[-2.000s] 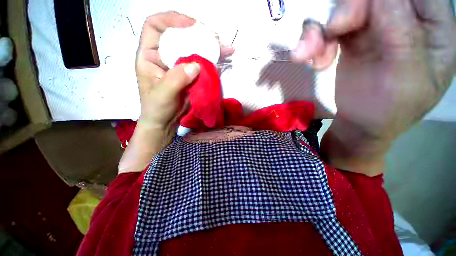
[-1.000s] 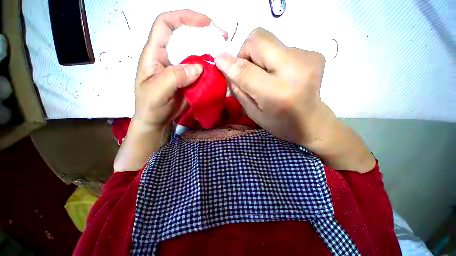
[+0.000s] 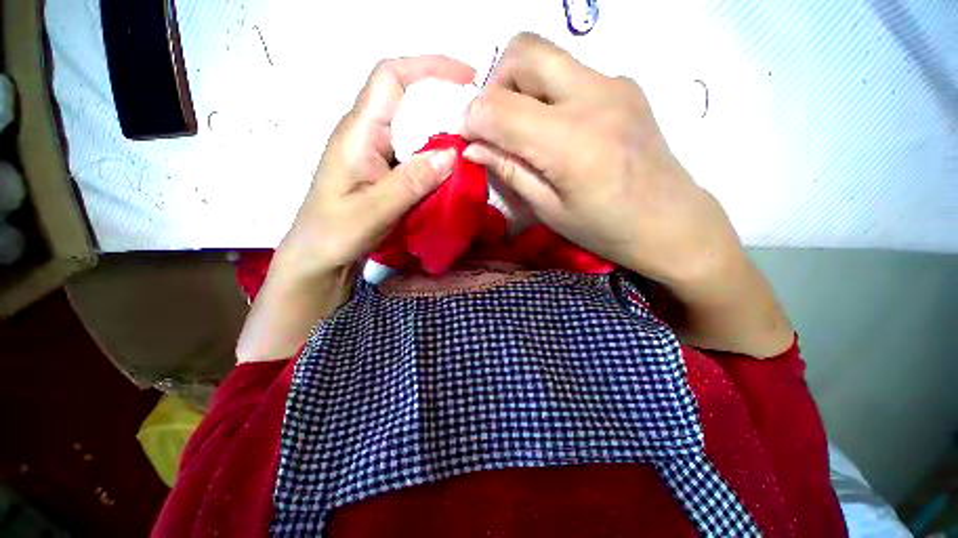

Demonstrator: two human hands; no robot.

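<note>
The white pompom (image 3: 429,114) sits at the upper end of the red plush piece (image 3: 450,215), over the near table edge. My left hand (image 3: 362,184) holds both, its thumb on the red fabric and its fingers curled around the pompom. My right hand (image 3: 588,158) is closed at the fingertips where pompom and red fabric meet. A thin line shows above its fingertips; I cannot tell whether it is needle or thread. More red plush lies under my right hand and wrist.
The white-covered table (image 3: 798,137) bears a smartphone (image 3: 149,68) at left, thread offcuts (image 3: 263,44) and a small silver object (image 3: 581,15) at the top edge. A box (image 3: 58,168) with grey-white balls stands far left. A yellow item (image 3: 170,436) lies below left.
My right hand has come from the upper right to the pompom and stays there, its fingertips now slightly higher. My left hand has shifted a little right and down with pompom and red piece.
</note>
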